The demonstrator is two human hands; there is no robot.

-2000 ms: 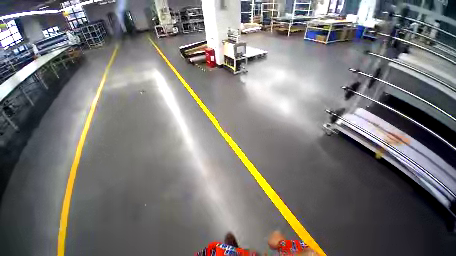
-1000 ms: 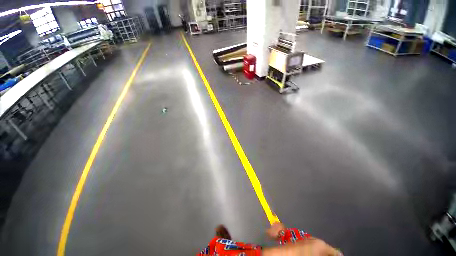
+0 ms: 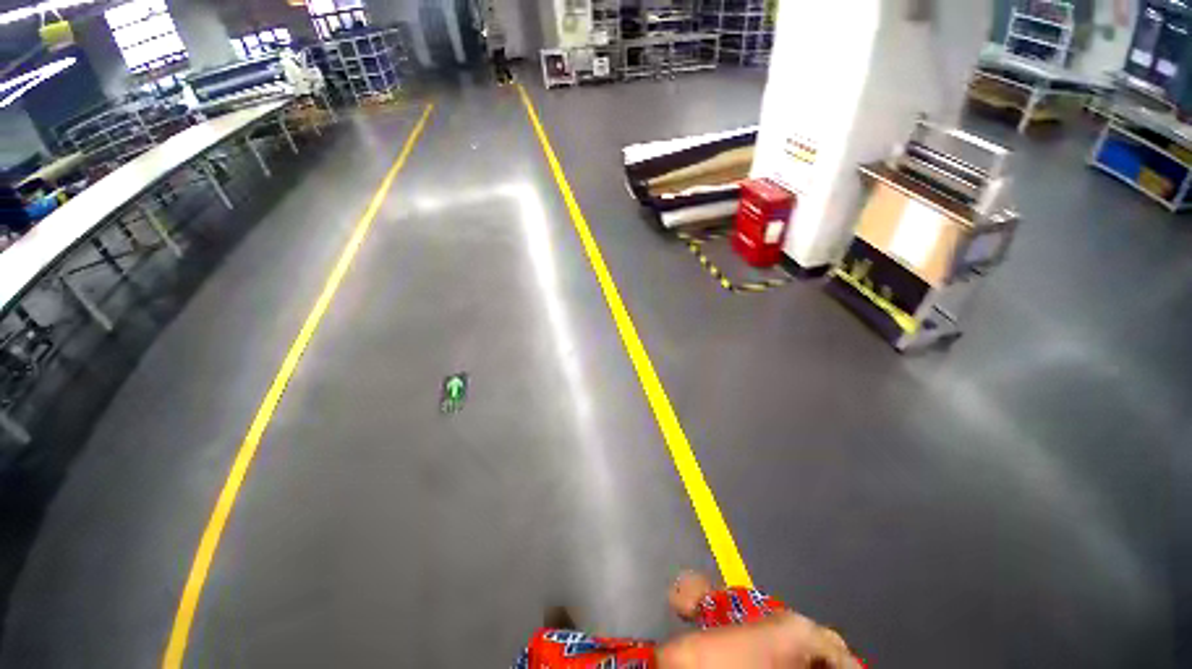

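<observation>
The grey floor (image 3: 379, 510) with two yellow lines lies in front of me; the right yellow line (image 3: 641, 366) runs down to my body. A green arrow mark (image 3: 454, 391) is on the floor between the lines. At the bottom edge, bare skin of a forearm or hand shows blurred over red patterned cloth (image 3: 588, 652); I cannot tell which hand it is or its finger state. A smaller patch of skin (image 3: 686, 595) and a dark shape (image 3: 560, 617) show above the cloth. No held object is visible.
A long white-topped table (image 3: 131, 196) runs along the left. At the right are a white pillar (image 3: 830, 118), a red box (image 3: 762, 222), long rolls (image 3: 693, 177) and a wheeled metal cart (image 3: 915, 229). A person (image 3: 498, 52) stands far off; racks (image 3: 667, 42) are behind.
The view has moved forward and turned right. The pillar, red box and cart look nearer, and the green arrow shows clearly. The roll rack at the right has left the view.
</observation>
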